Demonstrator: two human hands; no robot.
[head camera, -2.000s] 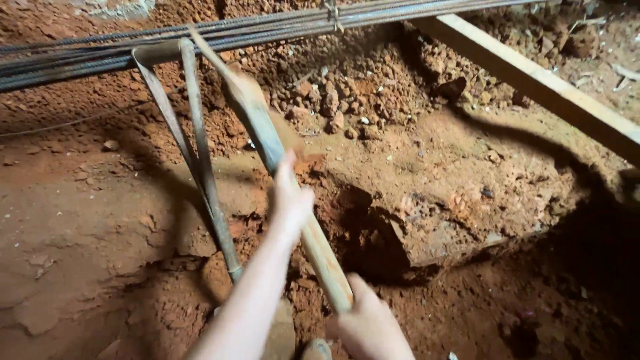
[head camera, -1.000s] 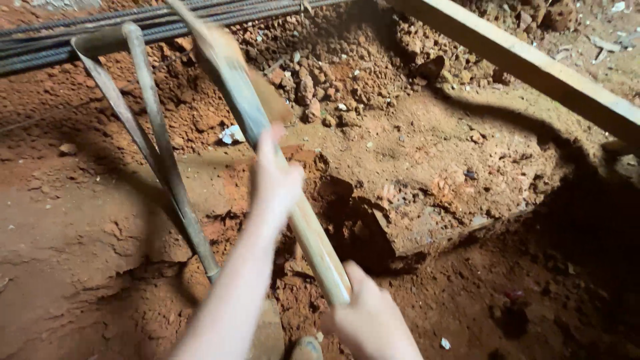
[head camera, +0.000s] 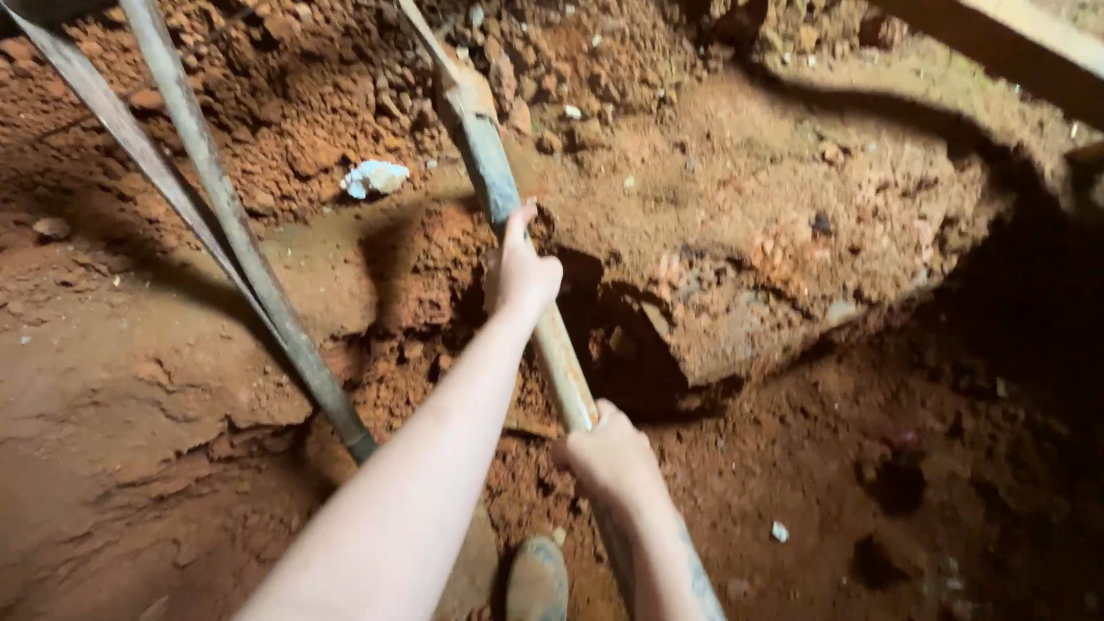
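A long-handled digging tool, seemingly a pickaxe or mattock, runs from the top centre down to my hands; its wooden handle (head camera: 565, 371) is pale below and dark grey nearer the metal head (head camera: 466, 90). My left hand (head camera: 524, 272) is closed around the middle of the handle. Lower down, my right hand (head camera: 608, 448) grips it near the butt end. The far tip of the head is cut off by the top edge. Behind the handle lies a dark hollow in the reddish soil (head camera: 621, 345).
A second tool with a metal-and-wood shaft (head camera: 259, 267) leans at the left. A timber beam (head camera: 1018, 52) crosses the top right. A whitish stone (head camera: 375, 178) lies on loose soil. My boot (head camera: 536, 578) shows at the bottom, beside an earth ledge (head camera: 776, 285).
The view has tipped downward, and the steel bars at the top have left it. Both hands stay on the handle. The whitish stone, not visible two seconds ago, shows left of the tool.
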